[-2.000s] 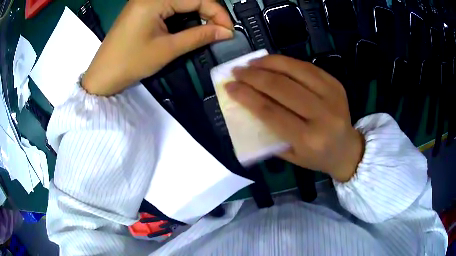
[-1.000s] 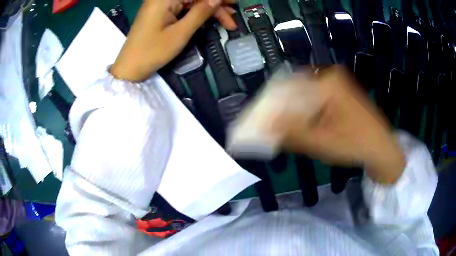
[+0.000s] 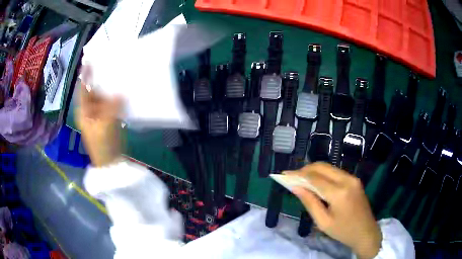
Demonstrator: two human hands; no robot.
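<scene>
My left hand (image 3: 101, 114), blurred, holds a white paper sheet (image 3: 152, 81) at the left, lifted over the bench. My right hand (image 3: 337, 205) holds a thin cream-white pad (image 3: 296, 182) between thumb and fingers, below the watches. Smartwatches lie in rows with straps laid out. Several at the left and middle have matte grey labelled screens, such as this one (image 3: 284, 138). Those further right have glossy black screens, such as this watch (image 3: 342, 106). The sheet hides part of the bench at the left.
A red-orange compartment tray (image 3: 324, 20) lies at the bench's far side. A red basket (image 3: 31, 60) and a purple cloth-like bundle (image 3: 23, 114) are at the far left. A dark patterned cloth (image 3: 202, 215) is at the near edge. Grey floor with a yellow line (image 3: 76, 184) shows beyond.
The view has turned left and takes in more of the bench. My left hand has left the watches and now holds the sheet up at the left. My right hand sits lower with the pad.
</scene>
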